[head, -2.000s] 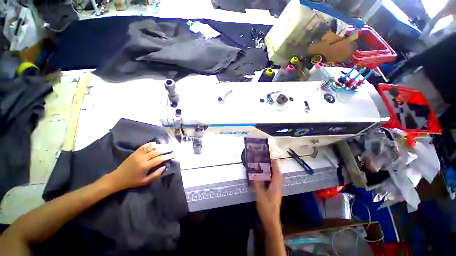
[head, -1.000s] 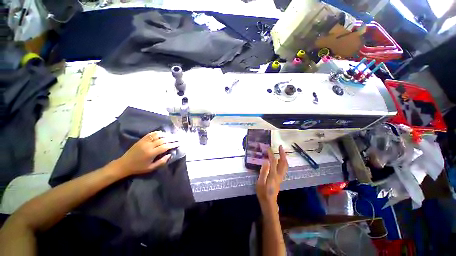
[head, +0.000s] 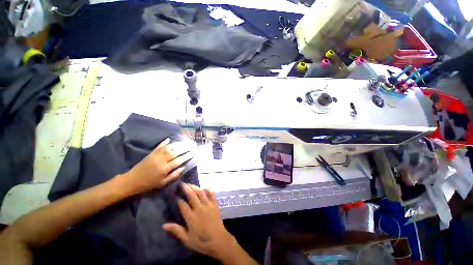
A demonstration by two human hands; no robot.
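The dark grey cloth panel [head: 88,173] lies on the left of the machine table and hangs over the front edge. My left hand [head: 160,166] lies flat on it, fingers pointing at the brightly lit presser foot and needle area [head: 199,135]. My right hand [head: 199,217] rests on the cloth just below my left hand, fingers spread, near the table's front edge. The cloth lies under both hands; no grip shows. The smartphone [head: 278,164], screen lit, lies on the machine bed to the right, untouched.
The white sewing machine arm [head: 275,106] spans the middle. Dark thread snips [head: 331,171] lie right of the phone. Grey cloth [head: 207,44] lies behind the machine, more [head: 21,124] at far left. Thread cones [head: 330,54] stand behind the arm. Plastic bags [head: 420,165] hang at right.
My right hand has left the phone and moved left onto the cloth beside my left hand. My left hand stays on the cloth. The phone remains on the bed.
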